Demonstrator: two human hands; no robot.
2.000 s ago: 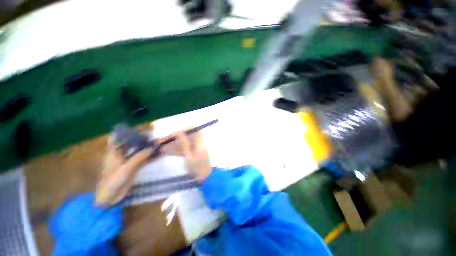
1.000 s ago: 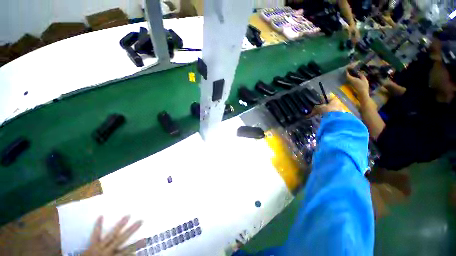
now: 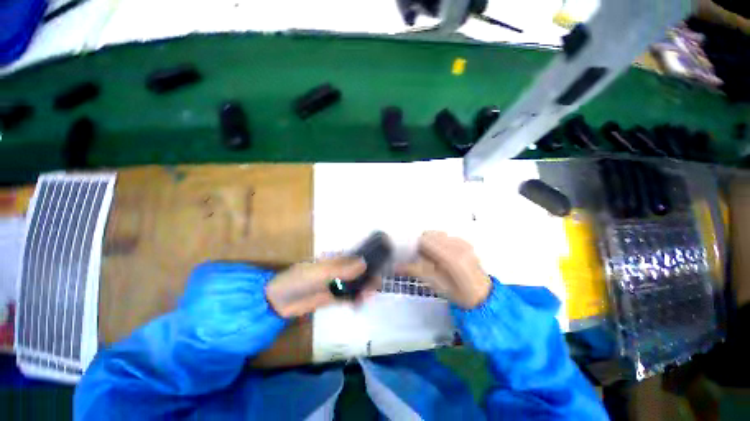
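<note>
My left hand (image 3: 317, 284) holds a black device housing (image 3: 375, 256), tilted, above the sticker sheet in front of me. My right hand (image 3: 448, 267) is just right of the housing, blurred, with its fingers bent; I cannot tell whether it holds anything. The sticker sheet (image 3: 386, 321) is white, with short rows of dark adhesive pieces (image 3: 409, 286) partly hidden by my right hand. The white work sheet (image 3: 428, 193) lies behind the hands.
A spare sticker sheet (image 3: 64, 271) lies on cardboard (image 3: 189, 222) at left. The green conveyor belt (image 3: 271, 70) carries several black housings. A metal upright (image 3: 539, 107) stands behind the sheet. At right are a lone housing (image 3: 544, 197) and a clear blister tray (image 3: 662, 279) with black units.
My right hand has come back from the tray area to the middle. My left hand has lifted from the sheet and now holds a housing. The view has swung left.
</note>
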